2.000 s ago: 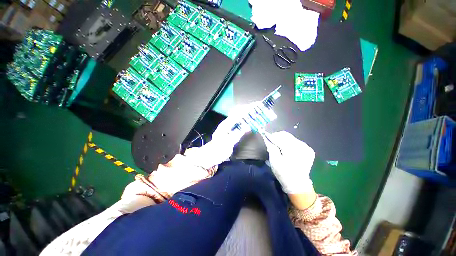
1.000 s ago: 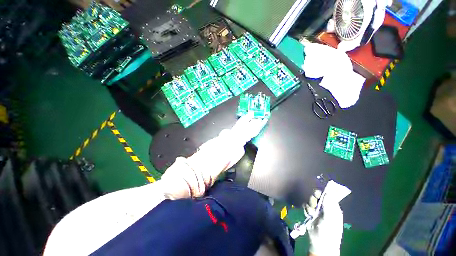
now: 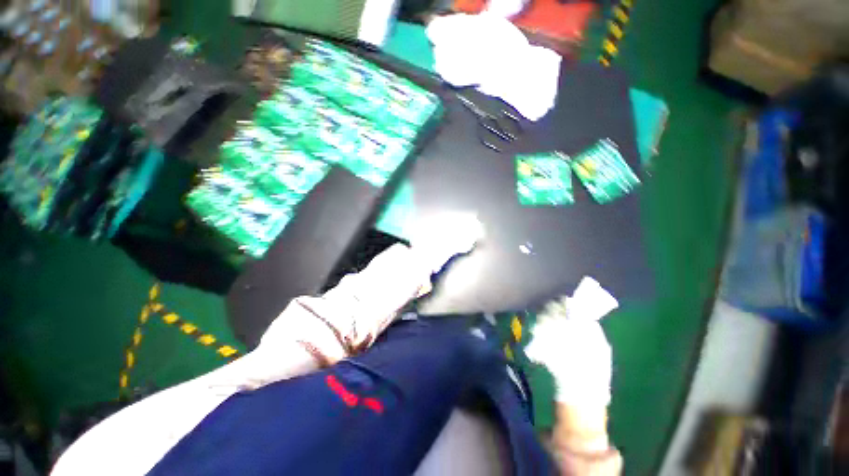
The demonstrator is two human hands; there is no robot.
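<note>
My left hand [image 3: 447,239], white-gloved, is over the near left part of the dark mat [image 3: 484,186]. Glare and blur hide its fingers, and no board shows in it. My right hand [image 3: 570,344], also white-gloved, is at the mat's near edge with a small white wipe [image 3: 592,299] at its fingertips. Two green circuit boards [image 3: 544,179] [image 3: 605,171] lie side by side on the mat. Rows of green boards [image 3: 307,139] fill the upper part of the black tray [image 3: 321,232] at the left.
Black scissors [image 3: 493,124] and a crumpled white cloth [image 3: 493,60] lie at the mat's far side. Stacked boards [image 3: 51,163] stand at far left. Blue and grey bins [image 3: 777,260] and a brown carton [image 3: 768,42] are at the right.
My left hand has left the board it held at the tray and moved back over the mat. That board now sits among the tray rows. The view has shifted and blurred.
</note>
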